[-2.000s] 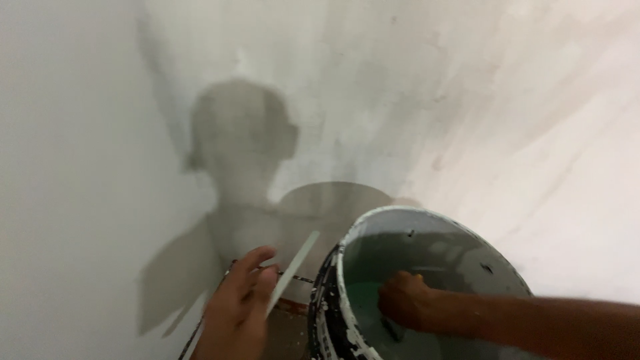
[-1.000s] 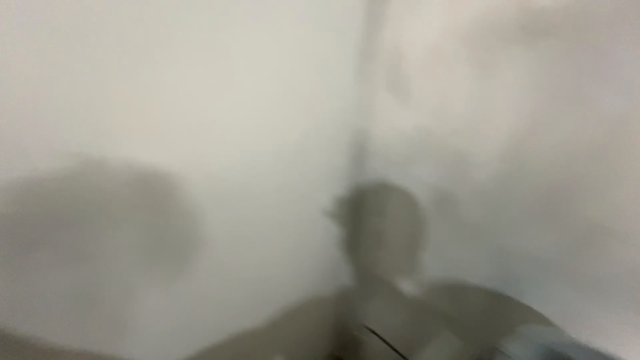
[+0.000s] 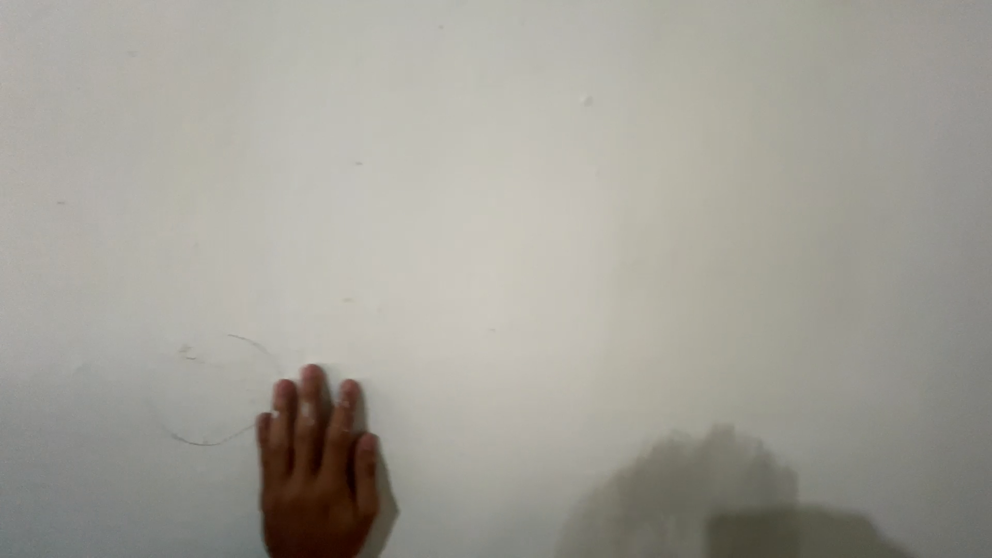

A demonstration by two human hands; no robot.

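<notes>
My left hand (image 3: 318,480) rests flat against a pale painted wall (image 3: 496,232) at the lower left of the head view. Its back faces me, the fingers point upward slightly apart, and small white specks mark them. Nothing is held in it. Just left of the fingers, a thin curved line (image 3: 203,444) shows on the wall, forming part of a rough circle. My right hand is outside the view.
The wall fills the whole view and bears a few small marks and a little bump (image 3: 587,101). A dark shadow (image 3: 697,488) falls across its lower right part.
The view has swung away from the paint-stained bucket, where my right hand was reaching inside, to the wall. My left hand, earlier beside the bucket, now lies on the wall.
</notes>
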